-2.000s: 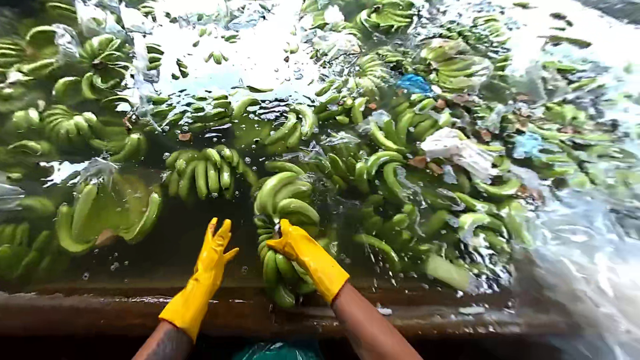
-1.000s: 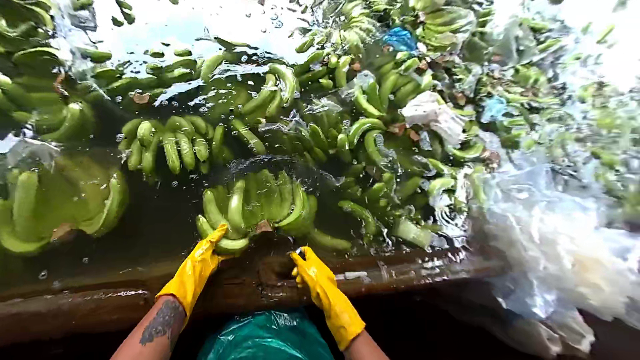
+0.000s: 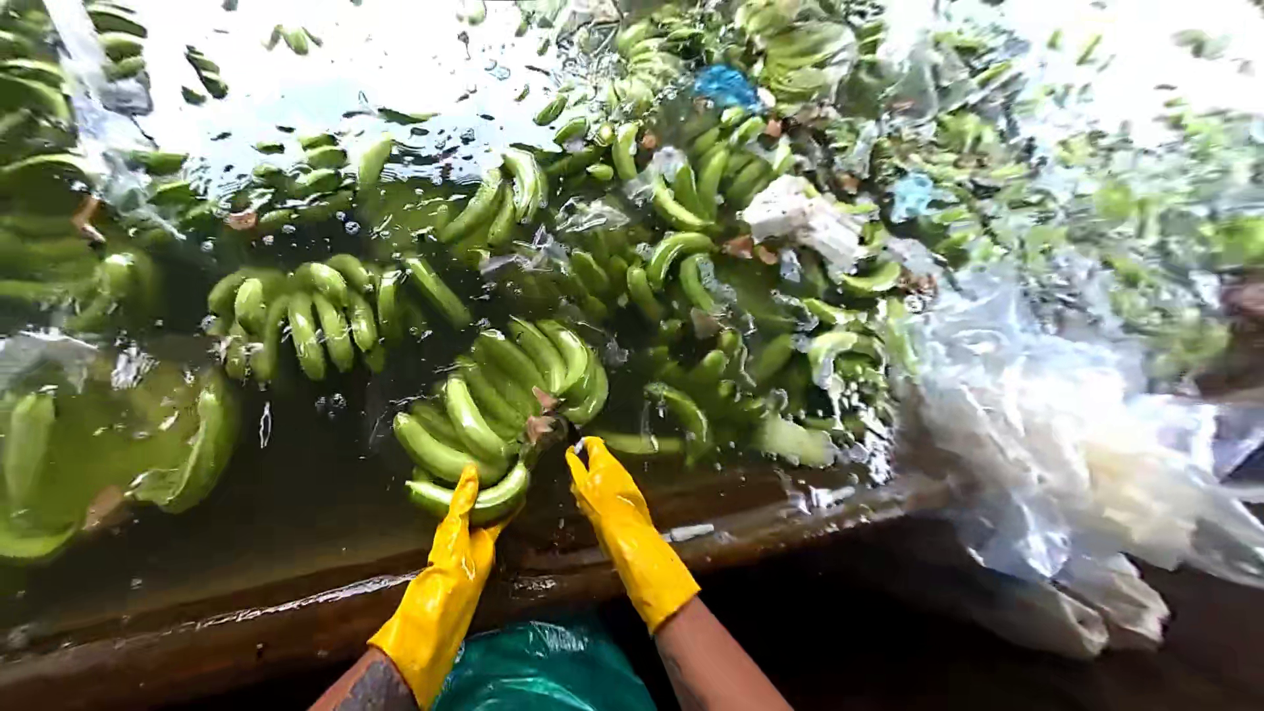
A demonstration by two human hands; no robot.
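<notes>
A cluster of green bananas (image 3: 484, 395) lies at the near side of a water-filled tank, its cut brown crown turned toward the right. My left hand (image 3: 454, 568), in a yellow rubber glove, holds the lowest bananas of this cluster, its thumb on top and the other fingers partly hidden beneath. My right hand (image 3: 627, 528), gloved the same way, is beside the crown with its fingertips pinched together around something small and dark, perhaps a blade, too small to tell. Another hand of green bananas (image 3: 306, 311) floats up and to the left.
The tank's wet brown edge (image 3: 296, 612) runs along the front. Clear plastic bags (image 3: 1066, 444) hang over it at the right. Many floating bananas, a white plastic scrap (image 3: 805, 217) and a blue one (image 3: 726, 87) lie farther back. Green plastic (image 3: 543, 667) covers my front.
The bananas near my hands have turned, their crown now facing right instead of toward the tank edge. My left hand has come onto their lower side. The view has shifted somewhat.
</notes>
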